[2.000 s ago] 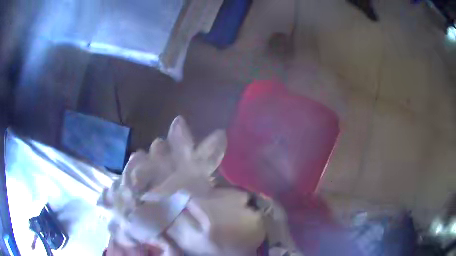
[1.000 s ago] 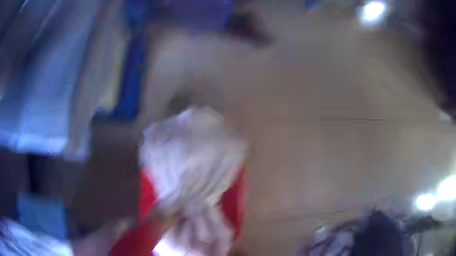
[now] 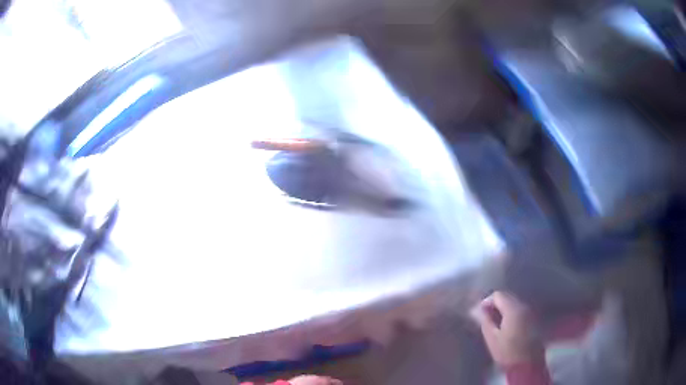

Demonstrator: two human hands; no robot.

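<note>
The steam iron [image 3: 323,177], with a dark body and an orange-brown handle, rests on the bright white pressing table [image 3: 203,248], blurred. My right hand [image 3: 508,331] is off the table's near right corner with its fingers curled; nothing shows in it. My left hand [image 3: 305,381] is cut off at the bottom edge, near the table's front side, with only a small part showing, so its grip cannot be seen. Neither hand touches the iron.
Crumpled white and dark cloth [image 3: 53,218] lies at the far left. A bright window and a blue bar [image 3: 116,113] are at the upper left. Another blue-edged table or board [image 3: 579,128] stands at the right. A blue strip [image 3: 301,359] runs below the table's front edge.
The view has swung from the floor and red stool to the pressing table with the iron. The white cloth bundle seen in front of me earlier is out of view; my right hand now looks empty.
</note>
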